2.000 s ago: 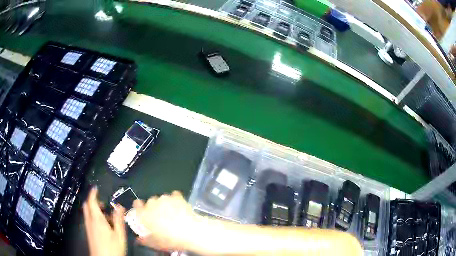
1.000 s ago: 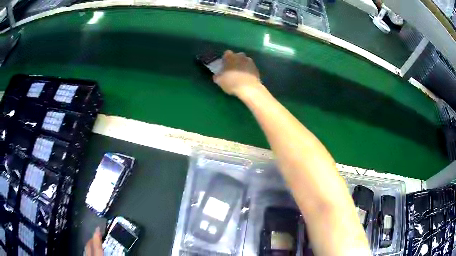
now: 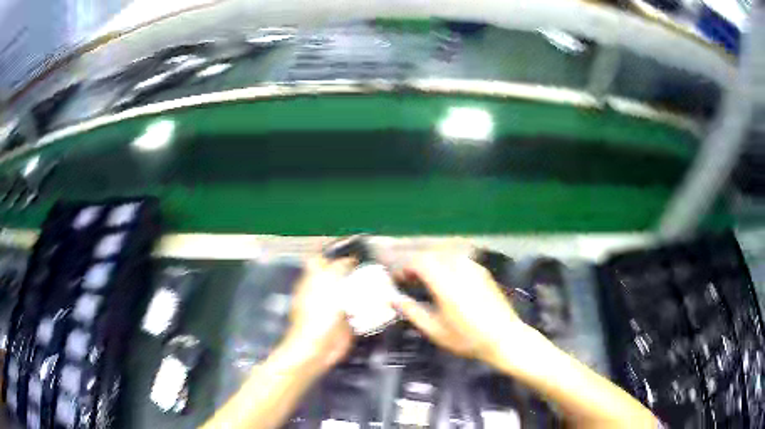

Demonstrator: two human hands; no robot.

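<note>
The frame is blurred. My left hand and my right hand are together above the clear tray. Between them they hold a part-built phone with a bright whitish face and a dark top end. The left hand grips its left side. The right hand's fingers are at its right side; the exact contact is blurred. Dark back housings with pale rectangles lie in the tray below and around the hands.
Two phones, an upper one and a lower one, lie on the bench left of the clear tray. A black tray with pale grids is at far left, another black tray at right. The green conveyor runs beyond.
My right hand has come back from the conveyor to above the clear tray, and the part on the belt is gone. My left hand has moved right from the bench. The view has shifted.
</note>
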